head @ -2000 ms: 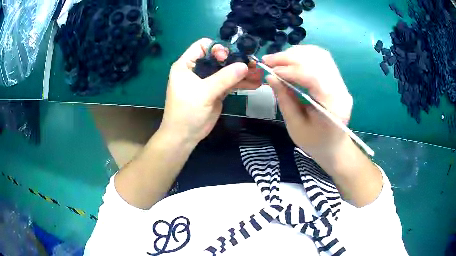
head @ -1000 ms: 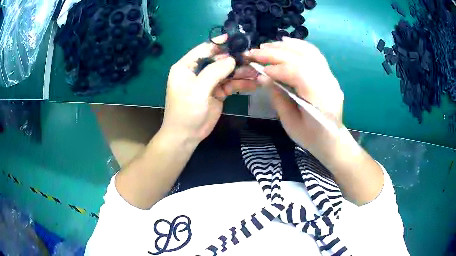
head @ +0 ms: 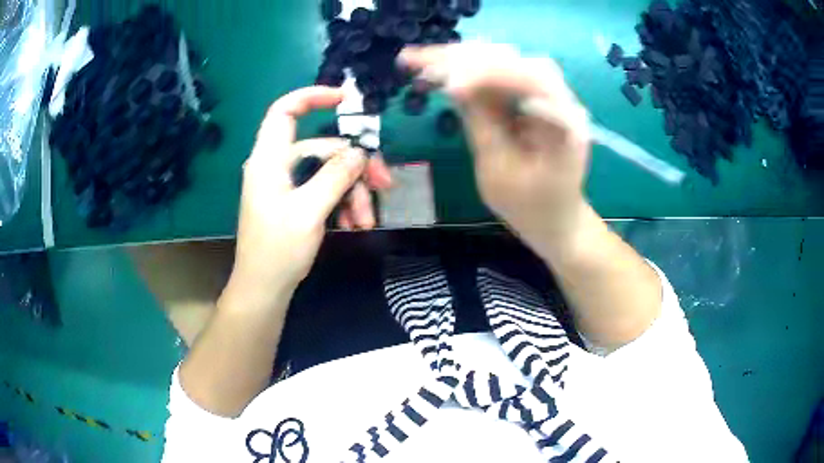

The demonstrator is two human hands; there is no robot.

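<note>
My left hand [head: 294,185] is at the bench edge, its fingers pinched on a small black rubber piece [head: 308,168] that is mostly hidden by the fingers. My right hand [head: 515,136] is blurred and raised over the mat, right of the left hand. It holds a slim white tool [head: 638,155] whose rear end sticks out to the right; the tool's tip is hidden. The heap of round black caps [head: 379,41] lies beyond the hands, with a few loose caps at its near side. A white strip [head: 358,113] lies between the heap and my left fingers.
A heap of black moulded pieces [head: 131,118] lies at left, beside a pale strip [head: 48,181] and clear plastic [head: 20,108]. Flat black pieces [head: 700,86] are heaped at right. A square white label [head: 408,193] with a red edge lies at the mat's near edge.
My right hand has moved apart from my left and is raised, still with the tool. The ring and cap seen at my left fingertips no longer show there. The whole view has shifted.
</note>
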